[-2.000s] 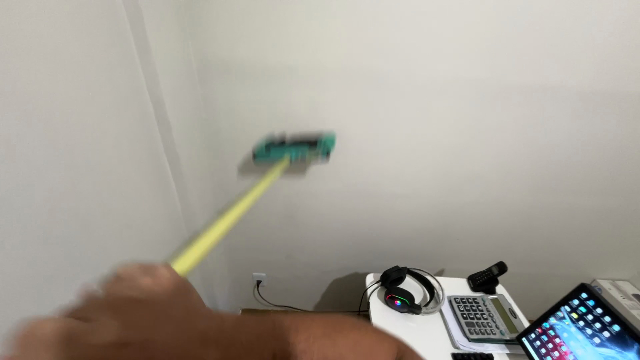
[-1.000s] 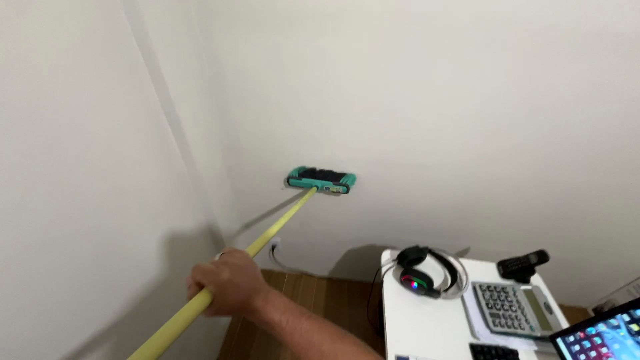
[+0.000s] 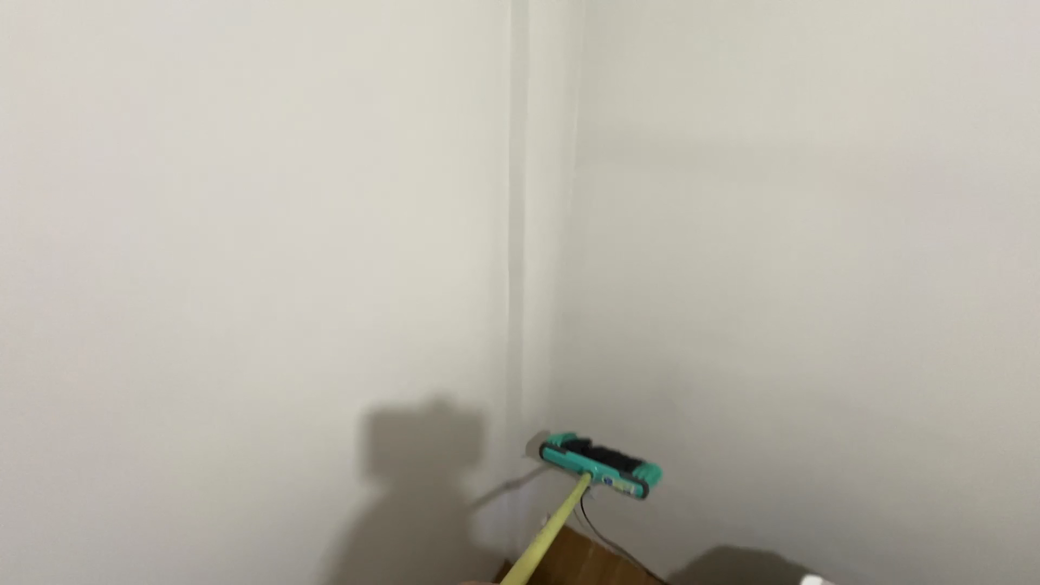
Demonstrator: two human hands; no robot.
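A broom or brush head (image 3: 600,465), teal with a dark middle, is low on the right-hand wall beside the room's corner. Its yellow pole (image 3: 546,540) slants down and left, out of the bottom of the view. Only a sliver of skin, seemingly part of a hand (image 3: 479,582), shows at the bottom edge beside the pole; which hand it is and how it grips cannot be told. The rest of both hands is out of view.
Two pale walls meet at a vertical corner strip (image 3: 517,244). Below the brush head lie a dark cable (image 3: 603,536) and a brown wooden floor (image 3: 589,562). A white table's corner (image 3: 815,580) shows at the bottom right. My shadow falls on the left wall.
The brush head has moved left along the wall, near to the corner. The hand seen earlier on the pole has nearly left the view. The view has swung left, away from the table with headphones and calculator.
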